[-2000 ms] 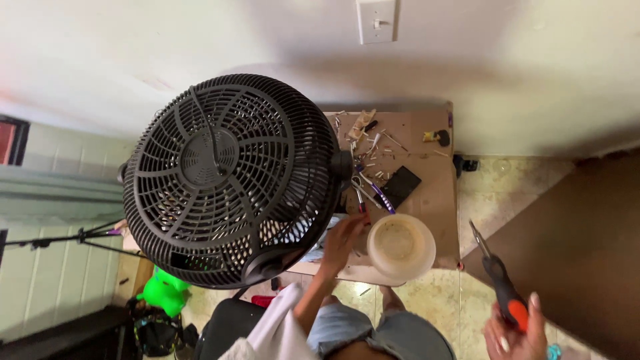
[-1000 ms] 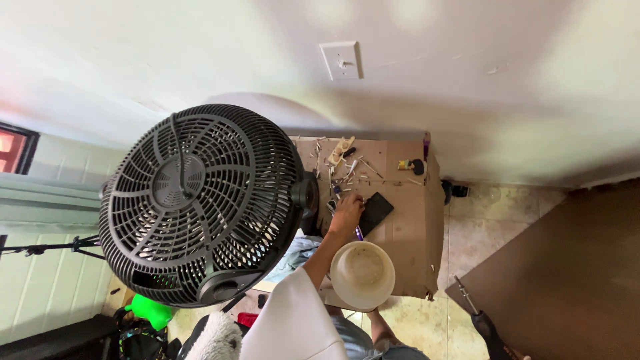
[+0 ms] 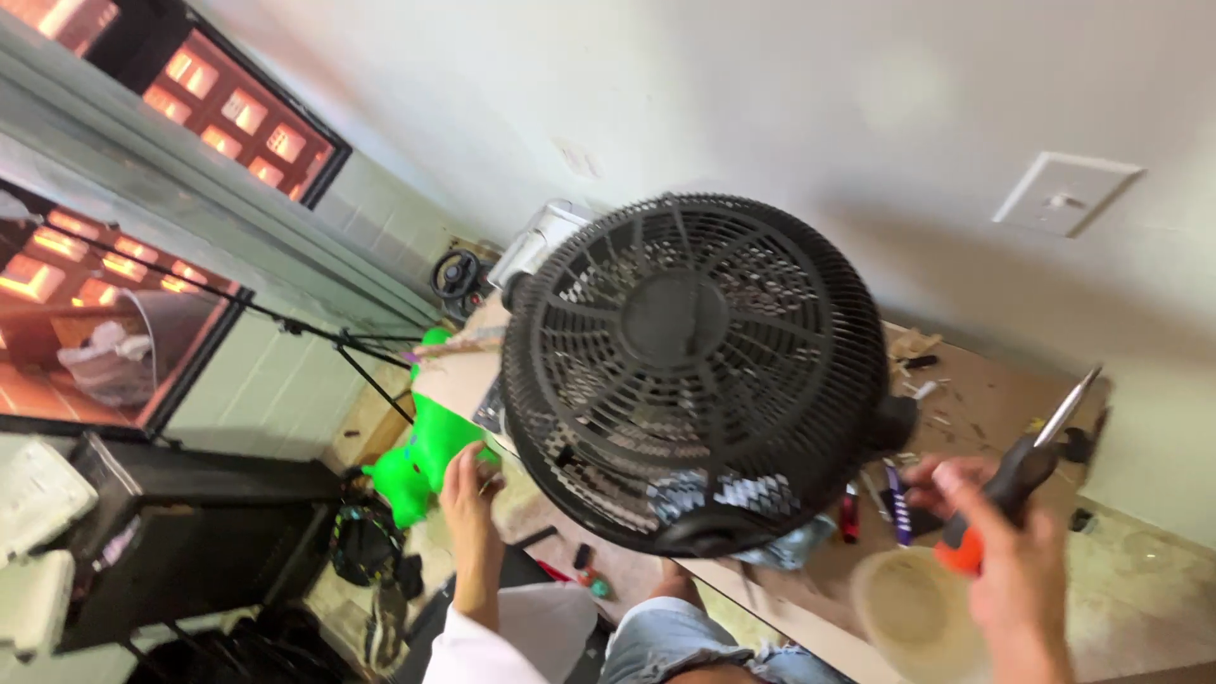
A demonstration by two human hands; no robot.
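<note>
A round fan with a black plastic grille [image 3: 674, 318] fills the middle of the head view, standing over the table. To its lower left, my left hand [image 3: 472, 503] is raised with the fingers apart; whether something small is between the fingertips is unclear. My right hand [image 3: 1012, 551] grips a screwdriver [image 3: 1012, 484] with a black and orange handle, its metal tip pointing up and right. Behind and below that hand, a pale round plastic container [image 3: 917, 608] appears blurred. A purple-and-white tool [image 3: 898, 503] and a red-handled tool [image 3: 848, 514] lie between the fan and my right hand.
Small parts and scraps lie on the brown tabletop [image 3: 1007, 399] at the right. A light switch [image 3: 1068, 194] is on the wall. Toward the left are a green inflatable-looking toy [image 3: 432, 446], a thin black stand [image 3: 356, 342], a dark cabinet [image 3: 209, 532] and a toy steering wheel [image 3: 456, 274].
My left hand has moved from the tools on the table to the left side of the fan. My right hand has come up beside the fan with the screwdriver. The view has swung left.
</note>
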